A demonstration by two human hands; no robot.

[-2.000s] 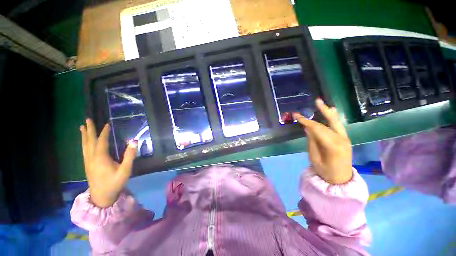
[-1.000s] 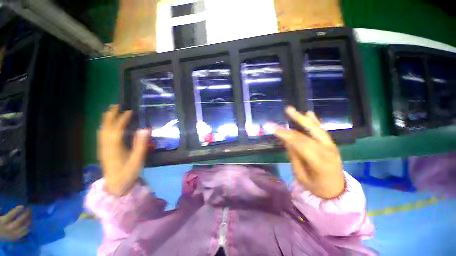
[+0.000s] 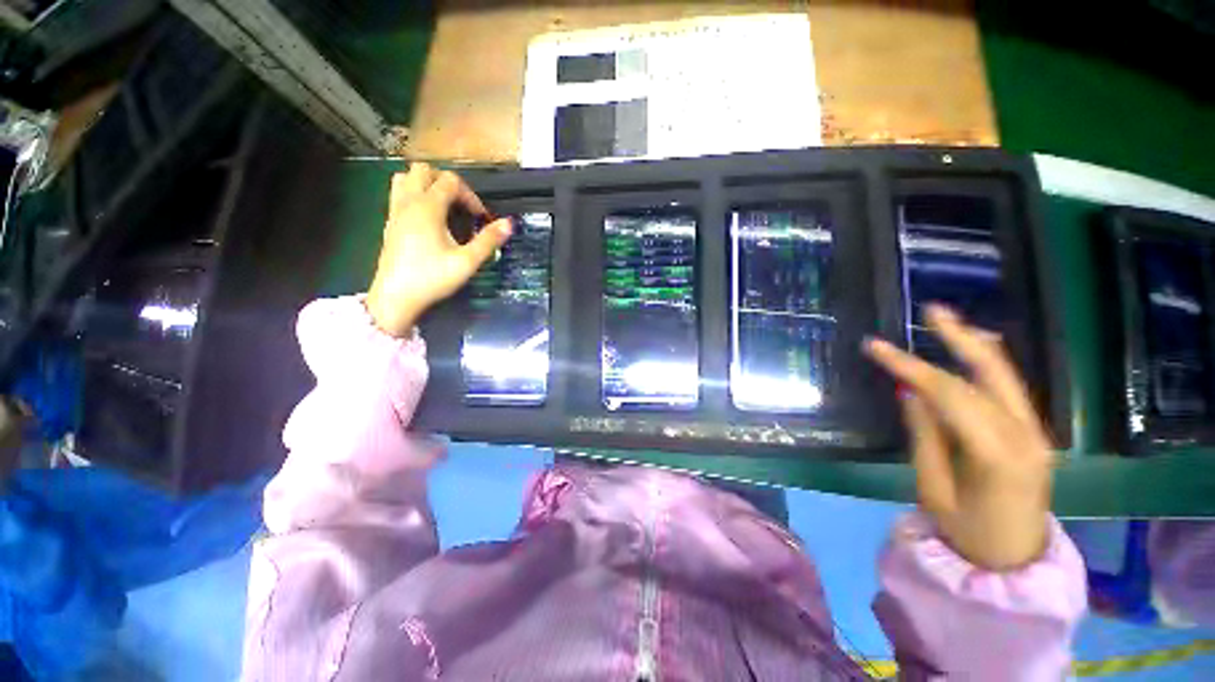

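A black four-slot phone tray lies in front of me with a smartphone in each slot. The leftmost phone and the second phone show rows of green text. The third phone shows faint green lines and glare. The rightmost phone has a dark screen with reflections. My left hand is at the upper end of the leftmost phone, fingers bent, holding nothing. My right hand is over the lower part of the rightmost phone, slightly blurred, fingers apart and empty; it hides part of that phone.
A white chart with dark rectangles lies on a wooden board beyond the tray. Another phone tray is at the right on the green bench. Stacked black trays stand at left. A blue sleeve shows at lower left.
The view has shifted, so the tray sits farther right. My left hand has moved up to the leftmost phone's top. My right hand has moved to the rightmost phone. Green text now shows on the left phones.
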